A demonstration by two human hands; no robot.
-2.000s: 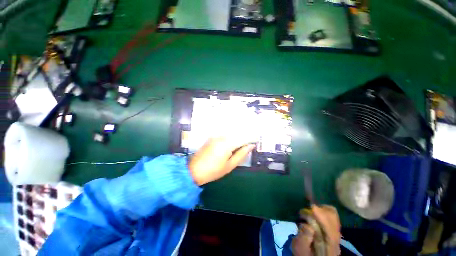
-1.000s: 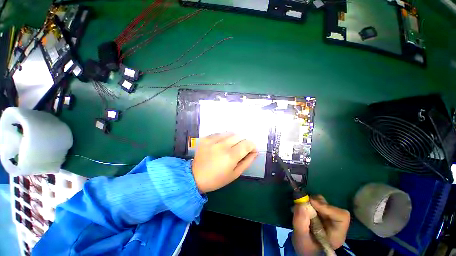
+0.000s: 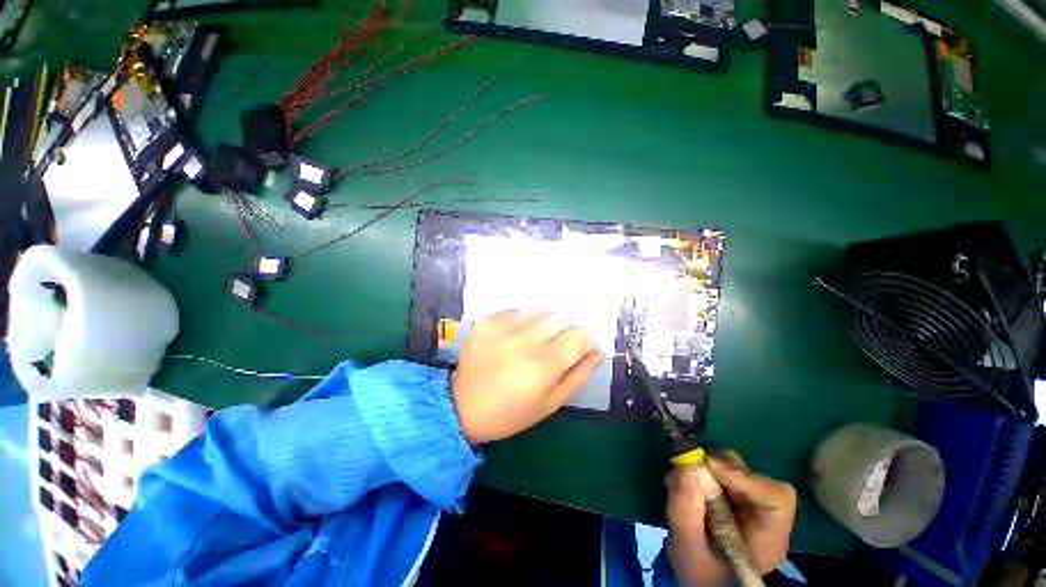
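Note:
An opened tablet assembly [image 3: 434,269] lies on the green mat, its pale panel glaring white. My left hand [image 3: 522,373] rests on the tablet's lower middle, fingers pointing right. Its fingertips are near the board's left edge; whether it pinches something thin is too unclear to tell. My right hand [image 3: 734,516] holds a soldering iron [image 3: 686,459] with a worn pale handle and yellow collar. The iron's dark tip touches or nearly touches the lower left part of the main board [image 3: 677,327], just right of my left fingertips.
Small speakers [image 3: 310,174] with thin leads lie at left. A white spool [image 3: 98,321] with solder wire [image 3: 247,370] stands above a component tray [image 3: 86,459]. At right are a black fan [image 3: 918,327], a tape roll [image 3: 877,482] and a blue box [image 3: 986,482]. More tablets [image 3: 877,86] lie behind.
The right hand and iron have come up from below the tablet, and the tip is now at the board. The view has shifted. The left hand stays on the tablet.

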